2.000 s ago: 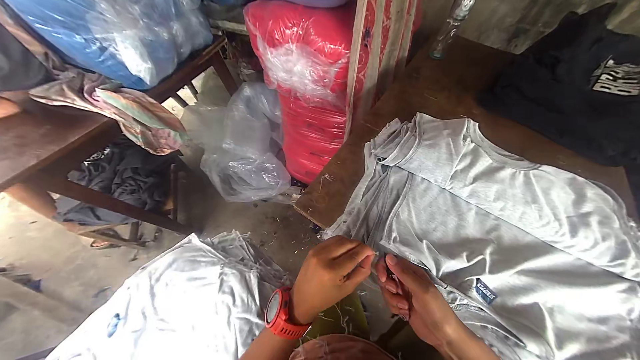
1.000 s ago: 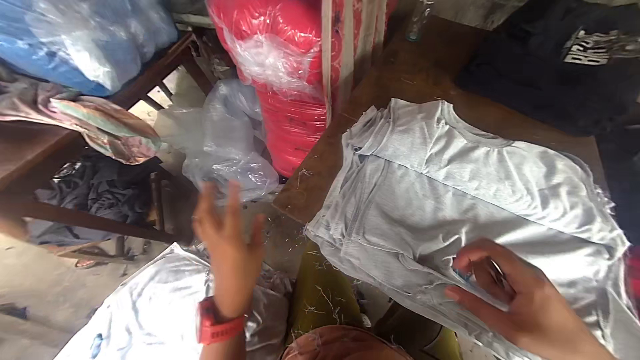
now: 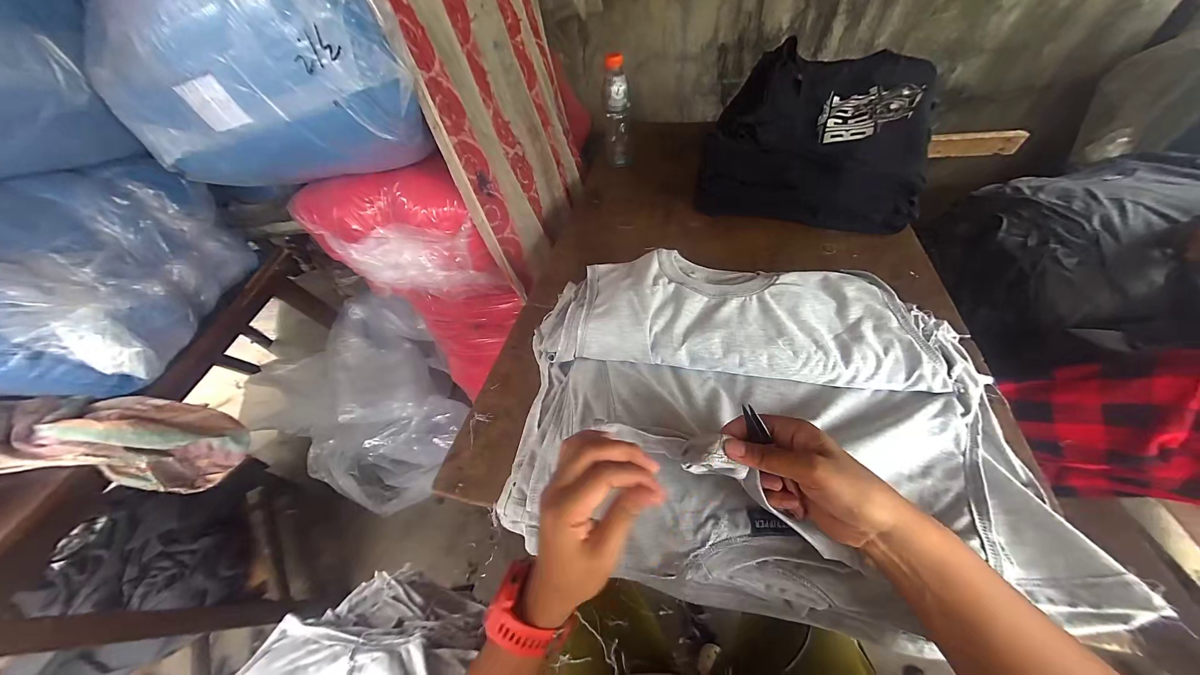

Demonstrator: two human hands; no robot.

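Note:
My right hand (image 3: 806,469) pinches the edge of a grey T-shirt (image 3: 844,408) between thumb and finger. The dark tip of a small tool (image 3: 756,424), possibly thread snips, sticks out of the same hand; its rest is hidden. My left hand (image 3: 600,506), with a red watch (image 3: 521,614) on the wrist, is just left of the pinched edge, fingers curled and apart, with nothing visible in it. Under both hands the grey shirts lie stacked on a brown wooden table (image 3: 487,441), loose threads along their edges. A dark label shows below my right hand.
Black folded shirts (image 3: 816,141) and a clear bottle with an orange cap (image 3: 616,112) stand at the table's back. Blue bagged bundles (image 3: 272,94) and a red one (image 3: 403,225) are at left. More grey garments (image 3: 375,628) lie below left, dark and red-checked cloth (image 3: 1116,422) at right.
My left hand has moved from over the lower-left garments to the shirt on the table. My right hand now holds up the shirt's edge. The view has shifted.

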